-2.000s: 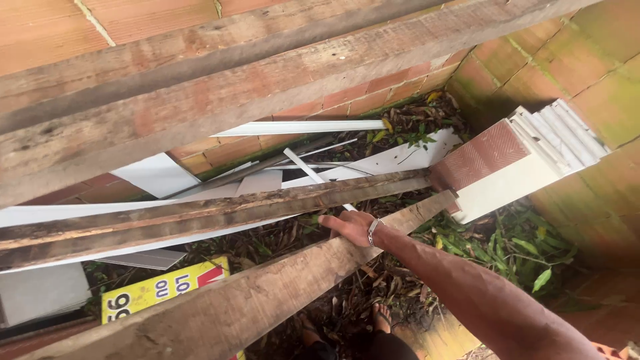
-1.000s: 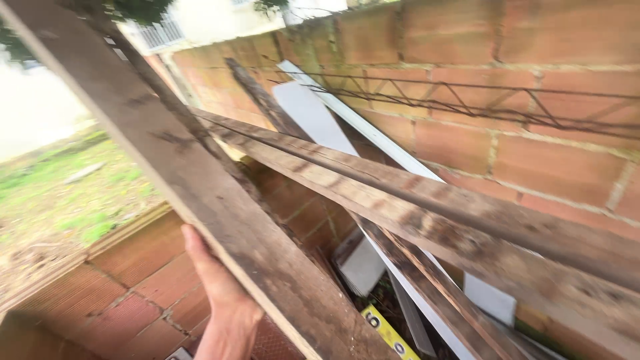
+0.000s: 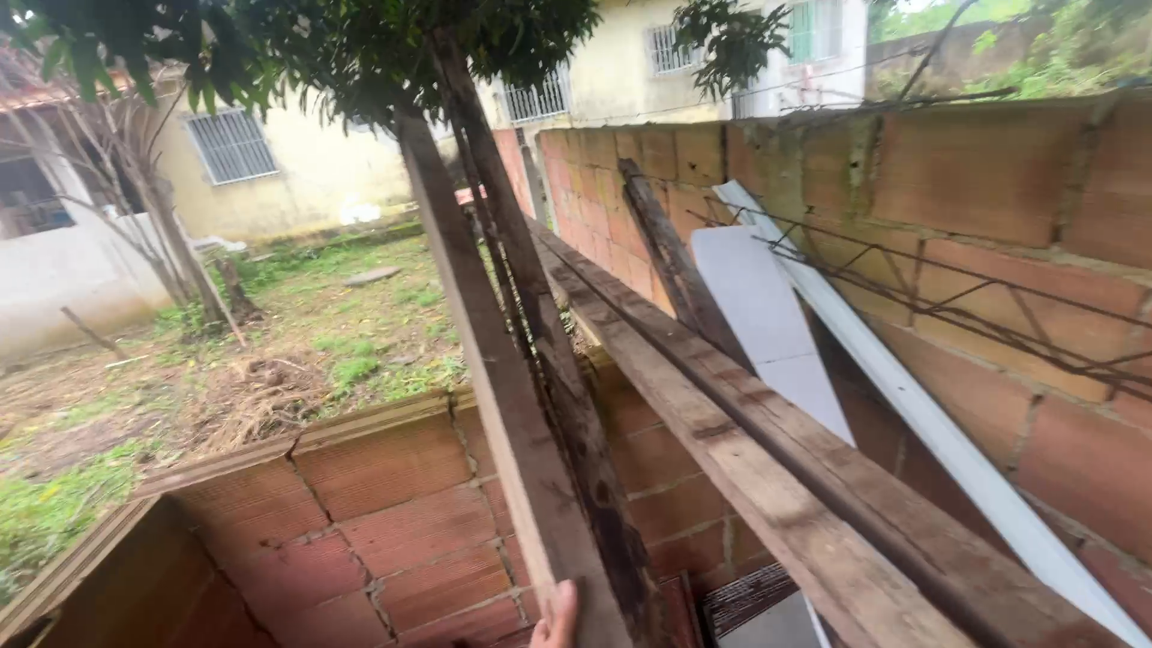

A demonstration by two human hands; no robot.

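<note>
My left hand (image 3: 555, 617) is at the bottom centre, cut off by the frame edge. Its visible part grips the left edge of a long, weathered wooden plank (image 3: 490, 360), which stretches away and up towards the tree leaves. Close against that plank's right side lies a darker, rough-edged wooden board (image 3: 560, 378). Farther right, two long wooden beams (image 3: 720, 441) run side by side over the brick enclosure. My right hand is not in view.
A hollow-brick wall (image 3: 981, 360) rises on the right, with a steel truss rebar (image 3: 972, 288) along it. A white strip (image 3: 909, 405) and a white panel (image 3: 756, 297) lean there. A low brick wall (image 3: 387, 504) borders the grassy yard. Leaves (image 3: 297, 45) hang above.
The view has swung up to the yard. Two seconds ago a hand with a bracelet rested on a plank; one second ago my left hand was at this plank's left edge, as now.
</note>
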